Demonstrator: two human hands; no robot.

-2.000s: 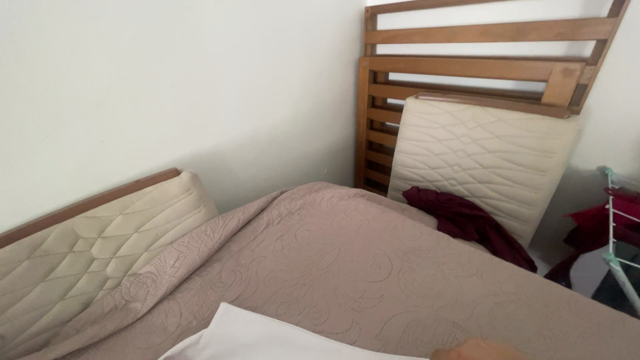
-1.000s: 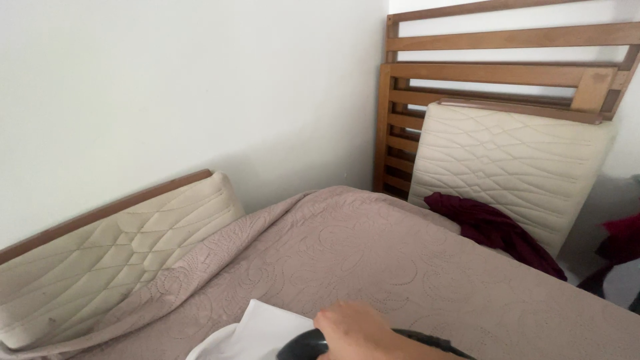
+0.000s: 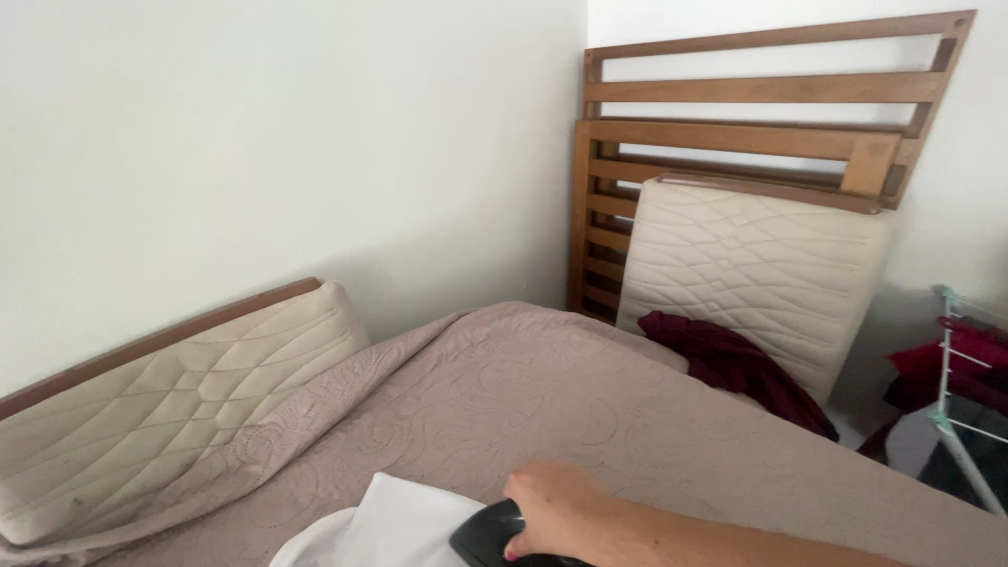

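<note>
At the bottom of the head view, my right hand (image 3: 555,504) is closed around a black object, probably a clothes iron (image 3: 488,534), whose lower part is cut off by the frame's edge. Its pointed front lies over the right side of a white cloth (image 3: 405,520). The cloth rests on a mauve bedspread (image 3: 543,394) with a stitched pattern. My forearm comes in from the lower right. My left hand is out of view.
Cream quilted cushioned panels lean at the left (image 3: 189,378) and back right (image 3: 748,276). Wooden slatted frames (image 3: 756,142) stand in the corner. A dark red cloth (image 3: 732,362) lies by the bed's far edge. A drying rack (image 3: 945,378) holding clothes stands at the right.
Two seconds ago only a bit of my right hand showed at the bottom edge. It has come left and further into view, and the black object now shows in its grip.
</note>
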